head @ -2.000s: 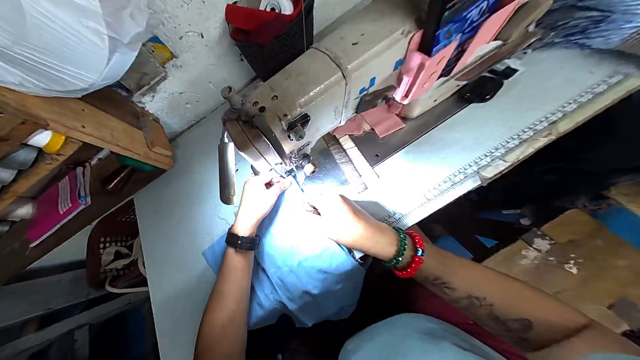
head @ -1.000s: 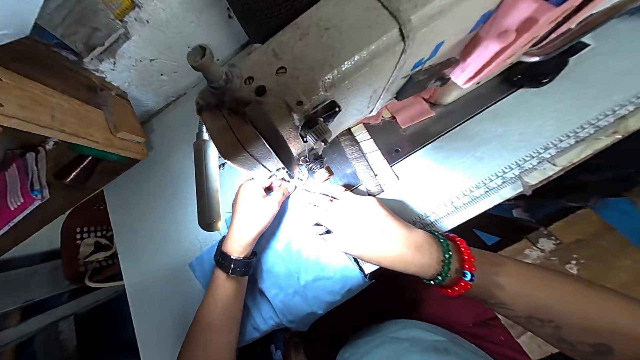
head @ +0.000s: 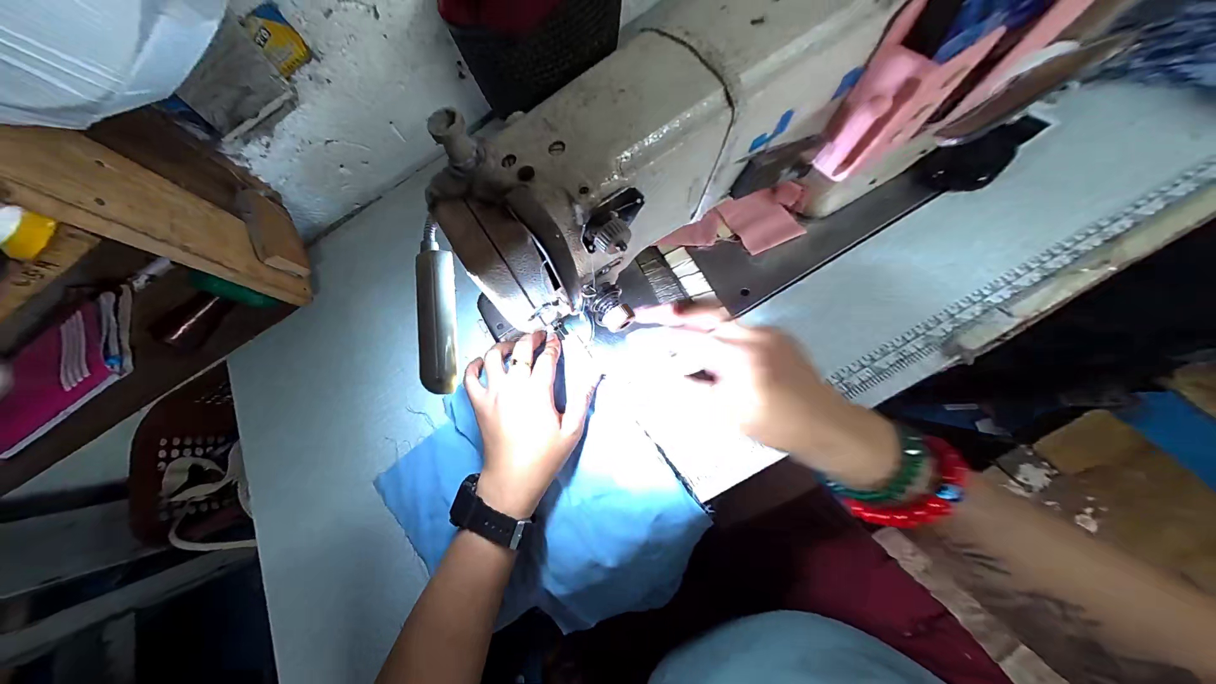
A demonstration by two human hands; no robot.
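Observation:
Light blue fabric (head: 627, 532) lies on the grey table and drapes over its front edge, under the head of a sewing machine (head: 655, 104). My left hand (head: 522, 408), with a black watch at the wrist, presses on the fabric with spread fingers just in front of the needle area. To the right of the needle, my right hand (head: 741, 380) is blurred and partly washed out by the lamp glare; whether it holds anything cannot be told. Green and red bead bracelets (head: 912, 480) circle that wrist. A grey metal lever or handle (head: 437, 323) hangs left of the machine head.
A measuring tape (head: 1007, 294) runs along the table's right front edge. Pink cloth pieces (head: 769, 218) rest by the machine's arm and bed. At the left stand a wooden shelf (head: 142, 209) and, below it, a brown perforated basket (head: 180, 456). A dark bin (head: 532, 57) is behind the machine.
My left hand now lies flat with its fingers spread; before, its fingertips were pinched together near the needle. My right hand has its fingers raised toward the machine's bed. More of the fabric shows between the hands.

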